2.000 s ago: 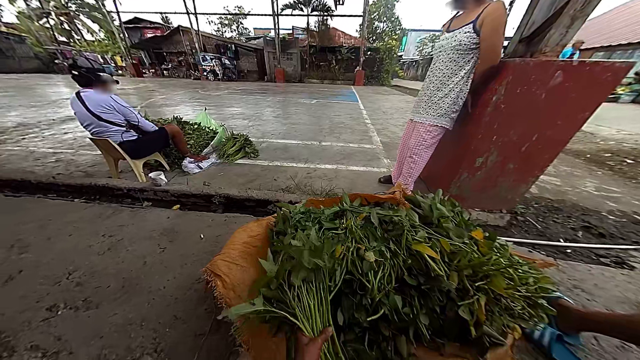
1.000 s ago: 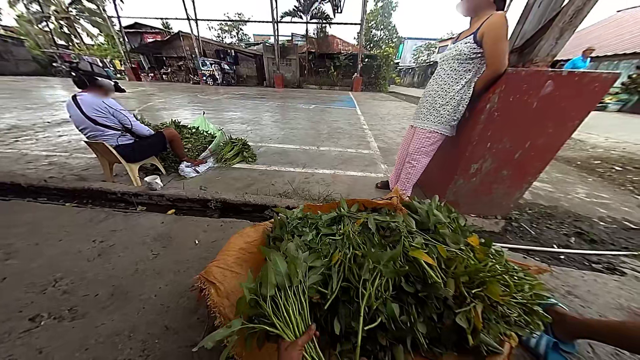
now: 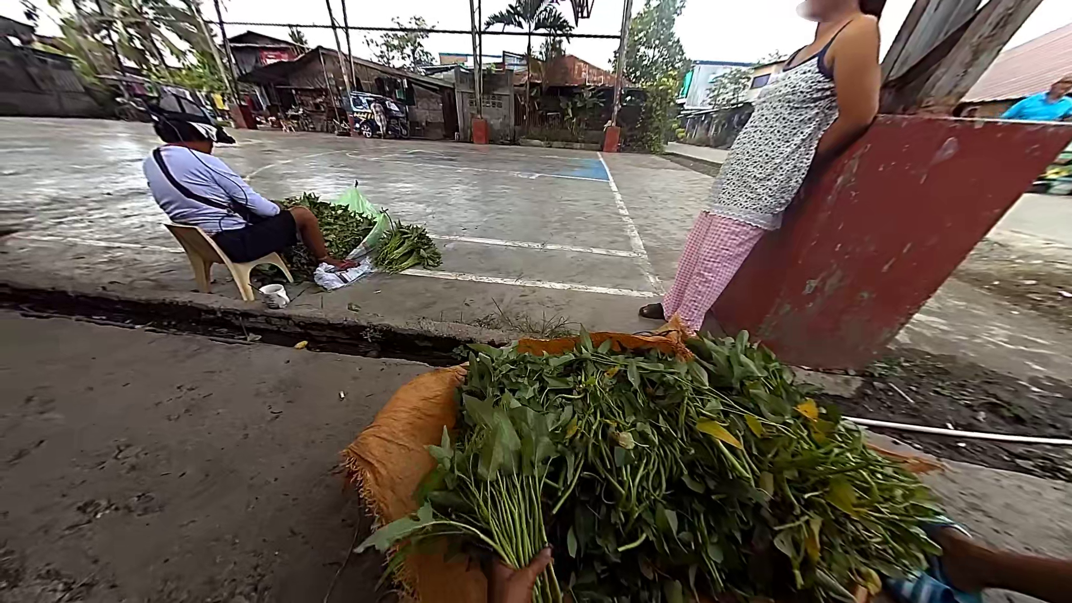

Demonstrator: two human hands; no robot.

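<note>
My left hand (image 3: 517, 578) shows at the bottom edge, closed around the lower stems of a bunch of leafy greens (image 3: 511, 502). The leaves of this bunch fan out upward and to the left. Right beside it lies a big heap of the same kind of long-stemmed greens (image 3: 670, 452), with a few yellow leaves among them. The heap rests on an orange woven sack (image 3: 402, 444) with a frayed edge, spread on the concrete. My right hand is not in view.
Beyond a narrow gutter (image 3: 368, 335), a person (image 3: 201, 184) sits on a plastic chair by more greens (image 3: 335, 226) and a white cup (image 3: 274, 295). Another person (image 3: 770, 142) leans on a red concrete block (image 3: 888, 243). A leg in a blue slipper (image 3: 930, 578) reaches in at the lower right.
The far person in blue has moved to the right behind the red block. My left hand stays on the stems of the bunch throughout.
</note>
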